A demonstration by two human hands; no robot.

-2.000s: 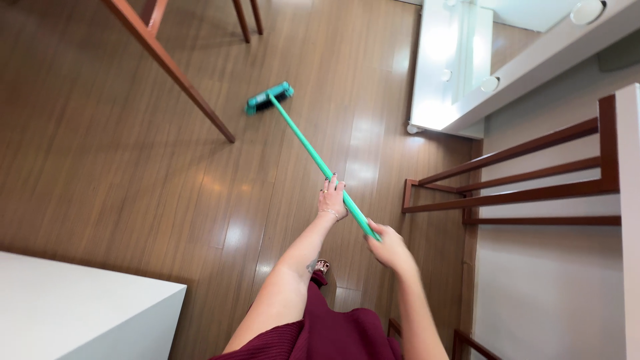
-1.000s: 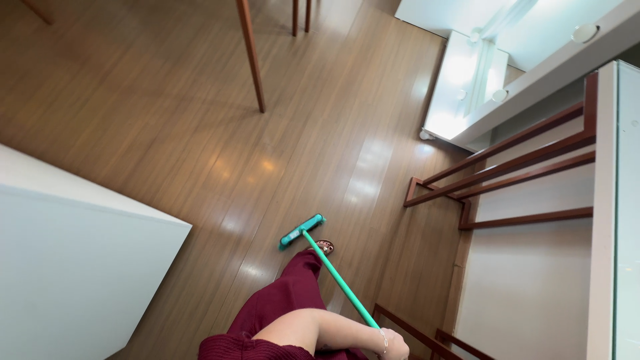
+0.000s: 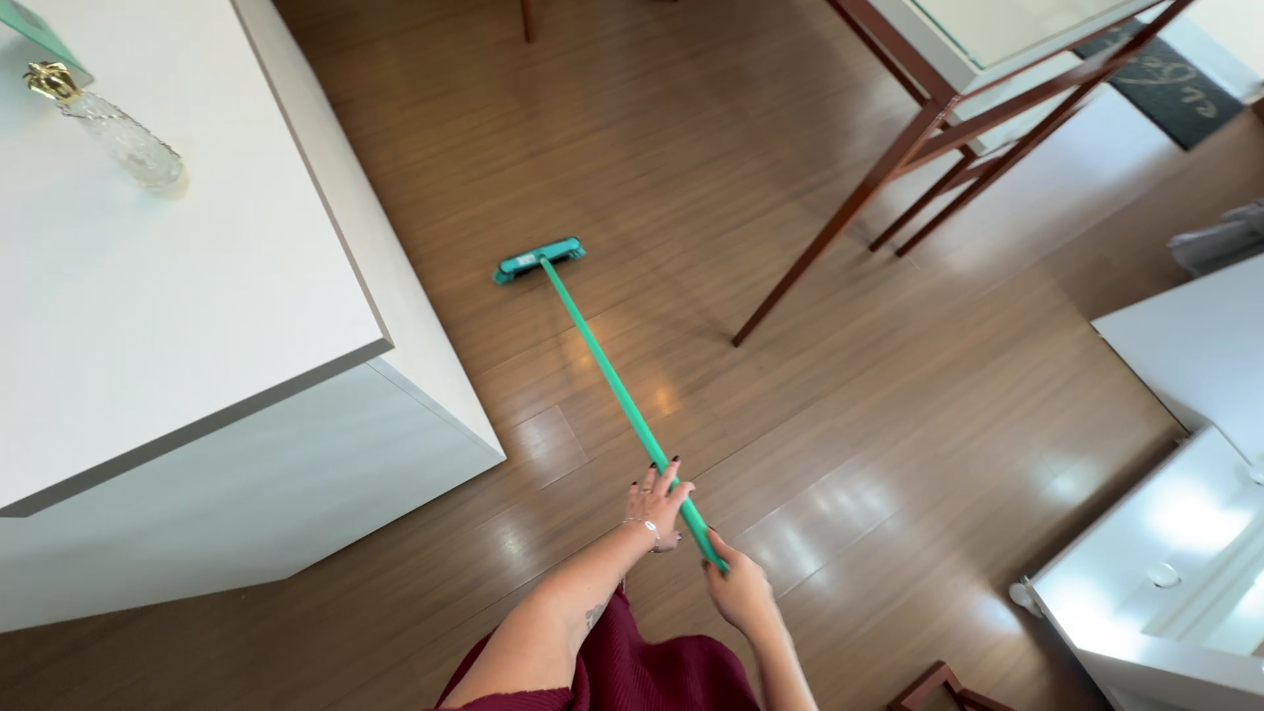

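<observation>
A push broom with a green handle slants across the wood floor. Its teal head rests on the boards beside the white cabinet. My left hand is at the lower-middle of the view, against the handle with its fingers partly spread and the thumb side near the pole; how firmly it grips is not clear. Lower and to the right, my right hand is closed around the handle's top end.
A white cabinet fills the left, with a glass bottle with a gold cap on top. A wooden-legged display table stands upper right. White mirrored furniture is at lower right, and a dark mat lies far right.
The broom head has moved from near my foot out to the floor beside the cabinet. Both hands now show at the handle. The view has swung to the left.
</observation>
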